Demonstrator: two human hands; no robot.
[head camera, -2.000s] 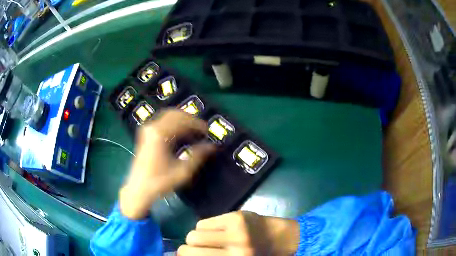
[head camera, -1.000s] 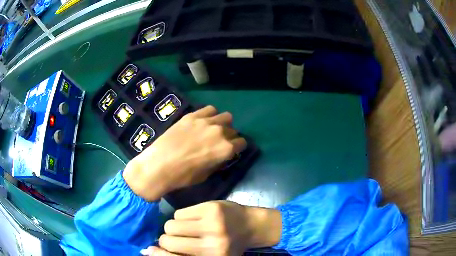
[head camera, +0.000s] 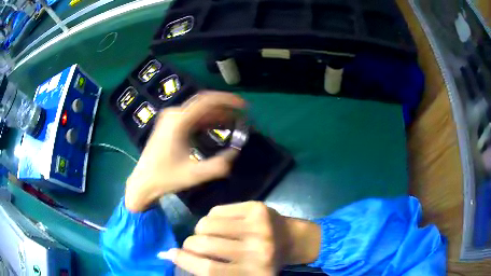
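Note:
The black foam tray (head camera: 245, 183) lies slanted on the green mat, with several watch case assemblies (head camera: 144, 114) open side up in its far pockets. My left hand (head camera: 186, 145) is blurred above the tray's middle. Its thumb and fingers are around a shiny, silver-rimmed watch case assembly, which seems held over the tray; two more units show between the fingers. The hand hides other pockets. My right hand (head camera: 231, 237) is closed low at the tray's near edge. A small white tip (head camera: 167, 254) sticks out at its fingertips; the rest of that stick is hidden.
A raised black tray (head camera: 285, 40) stands at the far side on pale posts (head camera: 332, 80), with one unit in its left pocket. A blue control box (head camera: 62, 126) with a clear vessel is at left, a thin tube curving from it. A grey-white machine (head camera: 32, 242) is lower left.
My left hand closed over the tray's near right pocket, then moved up and left. The unit seen there two seconds ago is gone from its pocket. My right hand stays low; the view shifted.

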